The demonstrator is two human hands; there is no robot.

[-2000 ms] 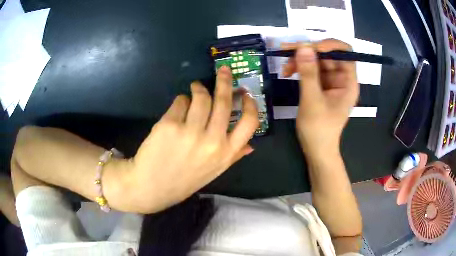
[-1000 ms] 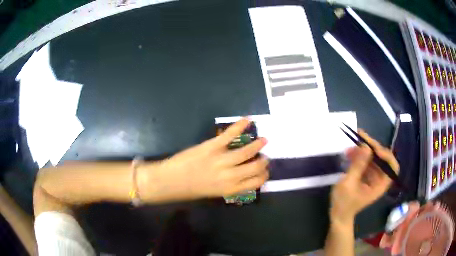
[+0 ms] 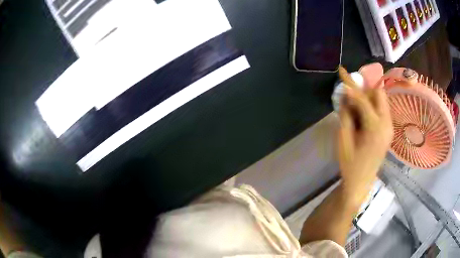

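My right hand (image 3: 365,126) is blurred at the right, beside the pink fan. Its fingers overlap a small white bottle (image 3: 355,79); I cannot tell whether they grip it. No tweezers can be made out. A smartphone (image 3: 318,35) with a dark screen lies just above my fingers, cut off by the top edge. My left hand is out of the picture; only a bit of arm shows at the lower left edge. The open phone unit is not in view.
A white release liner sheet (image 3: 151,55) with a wide black band lies at upper left, beside a striped sheet (image 3: 83,17). A parts tray (image 3: 396,38) stands at upper right. The pink fan (image 3: 416,133) is at the bench's right edge. White boxes sit below.
The view has swung to the right and down. My right hand has moved from the liner sheet to the bottle and fan. My left hand and the phone unit have left the view.
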